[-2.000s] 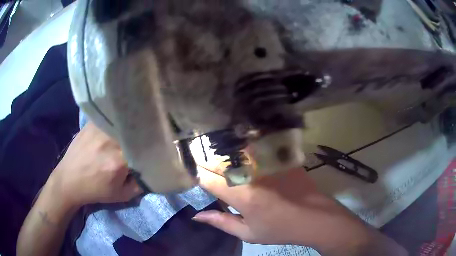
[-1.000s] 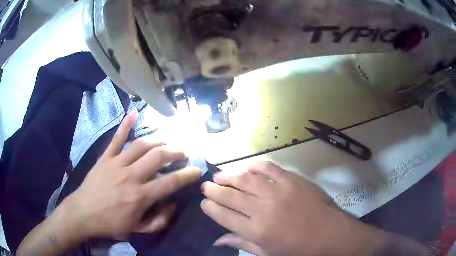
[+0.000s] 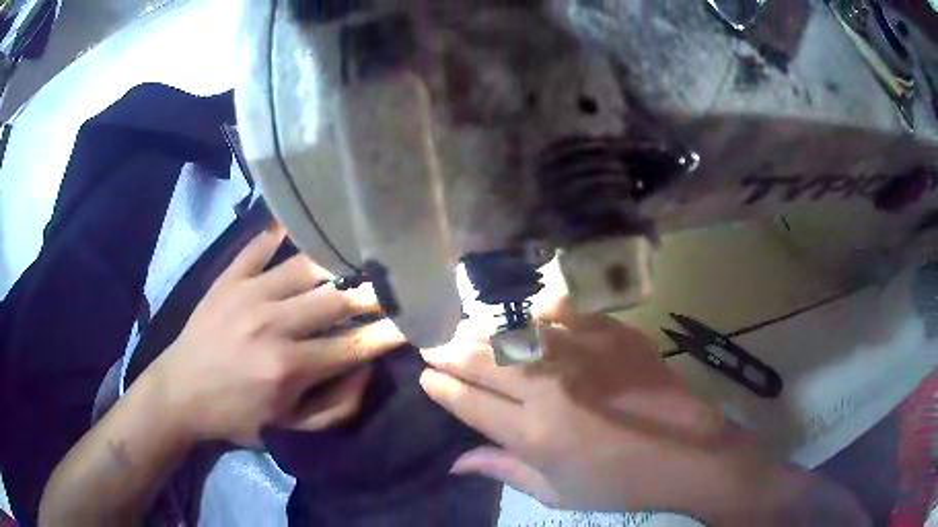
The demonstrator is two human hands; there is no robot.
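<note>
Dark fabric point(image 3: 401, 443) lies under both hands, with large folds at the left. Grey-blue fabric point(image 3: 195, 221) shows at the left and again near the bottom edge. My left hand point(image 3: 267, 350) lies on the cloth left of the machine head, fingers spread towards it. My right hand point(image 3: 607, 412) lies right of the dark cloth, its fingertips at the cloth edge below the head. The sewing machine head point(image 3: 401, 154) hides the needle and some left fingertips. I cannot tell whether either hand pinches the cloth.
Black thread snips point(image 3: 725, 357) lie on the machine bed point(image 3: 720, 257) right of my right hand. The machine arm with dark lettering crosses the upper right. A small pale block point(image 3: 607, 275) hangs from the head above my right hand. Red patterned material point(image 3: 918, 453) is at the right edge.
The view has shifted, so the machine head now looks larger and lower and covers the needle area. My right hand is closer under the head. My left hand stays on the cloth.
</note>
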